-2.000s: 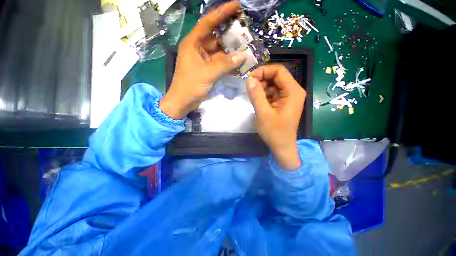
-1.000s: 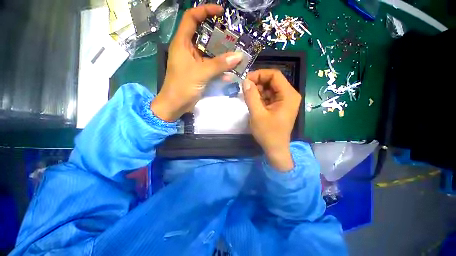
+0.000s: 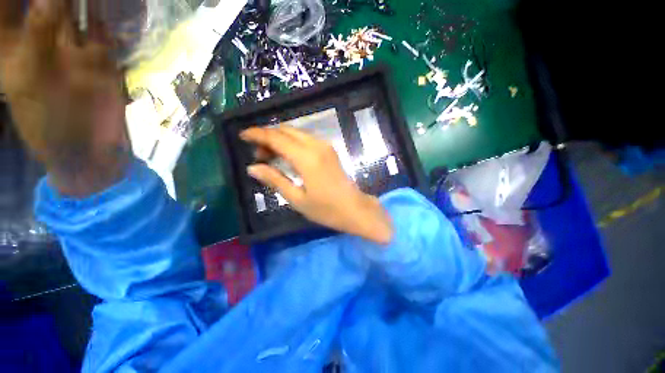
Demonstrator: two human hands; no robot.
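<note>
The opened device in its black frame lies tilted on the green mat in front of me. Silver-grey flat parts show inside it. My right hand is over the left and middle of the device, fingers apart, with nothing seen in it; whether the fingertips touch the device is unclear. My left hand is raised at the upper left, blurred and cut off by the picture's edge; I cannot tell whether it holds anything. The board is not clearly visible.
Heaps of black-and-white parts and orange-and-white parts lie beyond the frame. White strips lie at the right. Clear plastic is at the back. White and yellow sheets lie left. A blue bin stands below the bench edge.
Both hands have left the small board they held above the device. My left hand moved to the far upper left; my right hand moved left over the device. The view has turned.
</note>
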